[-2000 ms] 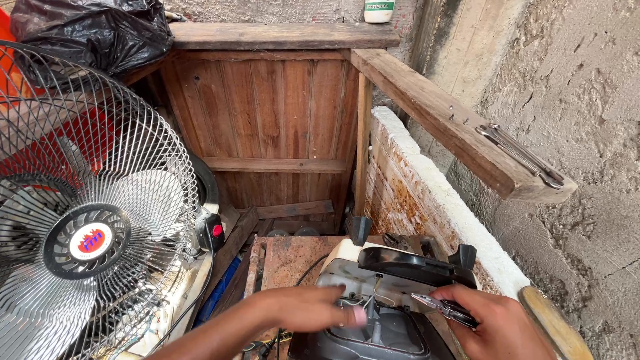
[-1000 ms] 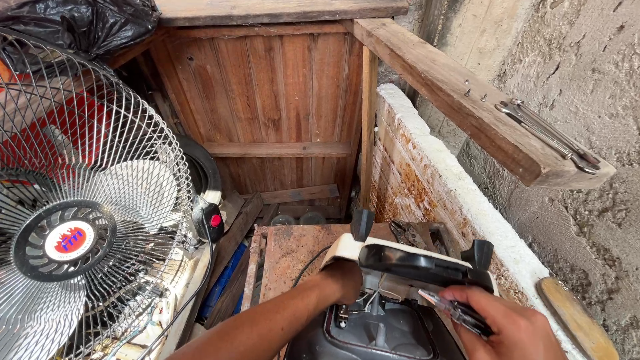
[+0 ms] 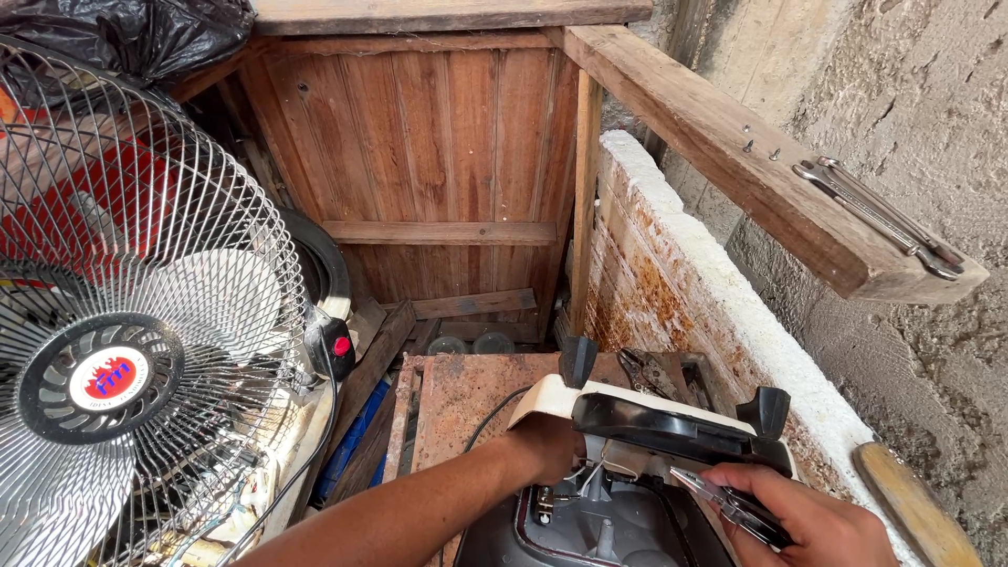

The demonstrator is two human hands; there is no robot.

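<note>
A cream and black appliance housing (image 3: 661,417) with black feet is tilted up over a dark metal base (image 3: 614,516), whose inside shows white wires, a post and a small terminal. My left hand (image 3: 551,450) reaches under the housing's left end, by the wires; its fingers are hidden, so what they touch cannot be told. In my right hand (image 3: 803,508) is a pair of pliers (image 3: 736,504), with the metal jaws pointing left, just in front of the housing's black part.
A wire-caged fan (image 3: 102,378) stands at left. Open-end wrenches (image 3: 878,213) and several screws (image 3: 748,146) lie on a wooden beam (image 3: 740,157). Other pliers (image 3: 646,374) rest on the rusty table (image 3: 465,394) behind the housing. White foam board (image 3: 709,276) leans at right.
My left hand has moved from in front of the housing, over the base, to under its left end. The right hand still holds the pliers. The view has shifted somewhat.
</note>
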